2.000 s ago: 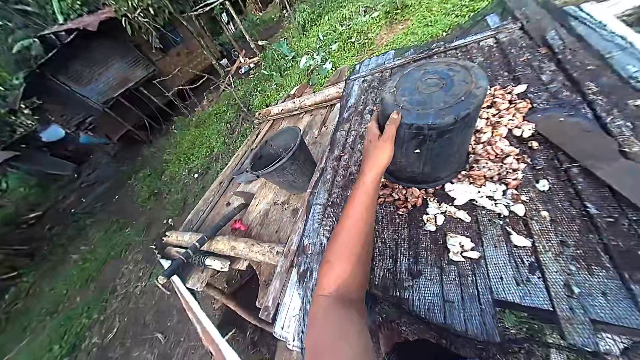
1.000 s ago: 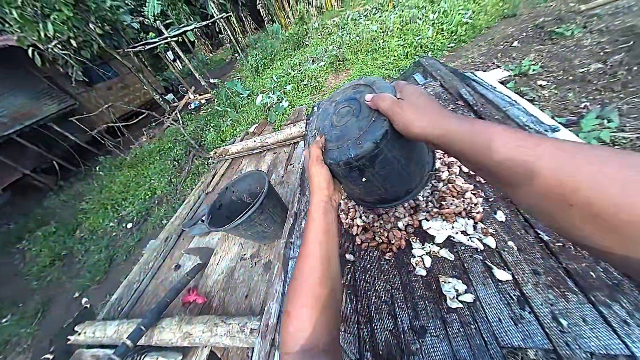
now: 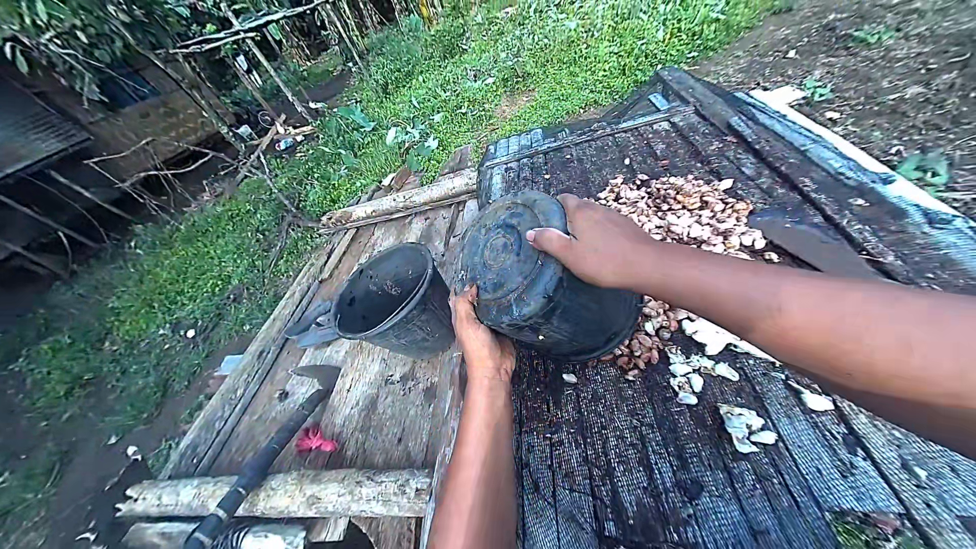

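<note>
A black plastic bucket (image 3: 534, 282) is tipped over, its base facing up and toward me, its rim low at the right over the mesh-covered slatted platform (image 3: 610, 465). My left hand (image 3: 480, 332) grips its side near the base, at the left. Across the base edge from above lies my right hand (image 3: 595, 240), thumb on the base. Pinkish-brown beans, seemingly cacao, lie in a heap (image 3: 679, 210) behind my right arm, and more lie by the bucket's rim. Pale clumps (image 3: 743, 427) are scattered nearer me. The bucket's mouth is hidden.
A second dark bucket (image 3: 396, 305) stands tilted on the wooden planks (image 3: 381, 396) at left. A long-handled bladed tool (image 3: 263, 457) lies near a pink scrap (image 3: 314, 439) and a log (image 3: 282, 494). A dark flat blade-like piece (image 3: 812, 244) lies right of the heap.
My right hand, out of view two seconds ago, has come onto the bucket. The bucket has gone from upside down to tipped and moved left, exposing more of the bean heap.
</note>
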